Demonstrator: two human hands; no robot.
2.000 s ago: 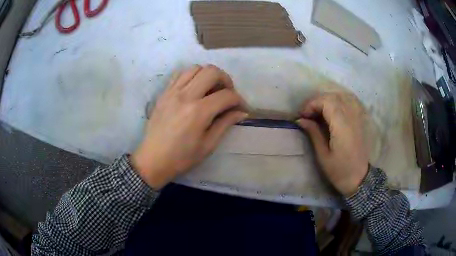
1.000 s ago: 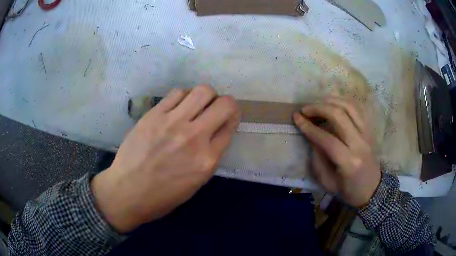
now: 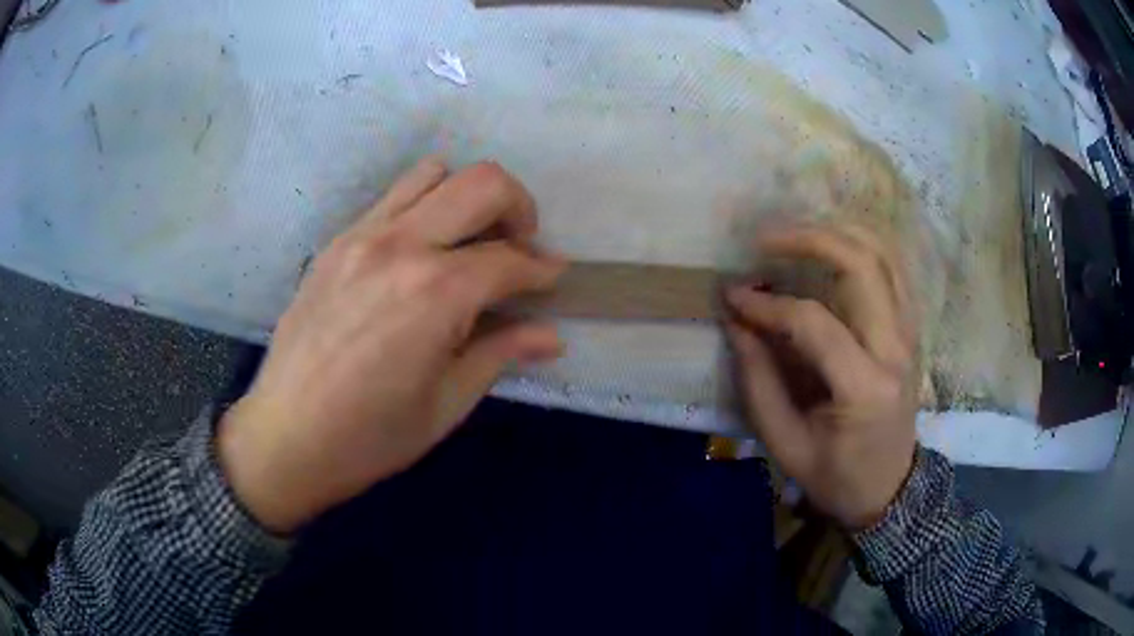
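A narrow taupe-brown fabric strip (image 3: 640,291) lies level across the cloth-covered table between my two hands, slightly blurred. My left hand (image 3: 386,329) holds its left end, thumb below and fingers above; that end is hidden under the fingers. My right hand (image 3: 827,354) pinches its right end between thumb and fingertips. No pale lower layer shows below the strip. The template does not show; I cannot tell whether it is inside the fabric.
The stack of brown strips (image 3: 609,4) is cut off at the top edge. A pale cut blank (image 3: 902,19) lies at upper right. The dark iron (image 3: 1082,261) rests at the right table edge. A white scrap (image 3: 448,66) lies at upper left. The table's front edge (image 3: 622,408) curves below the hands.
The fabric lying open below the dark template is now folded into a narrow brown strip. The pale band seen below it is gone. The view has shifted, so the stack sits higher and mostly out of frame.
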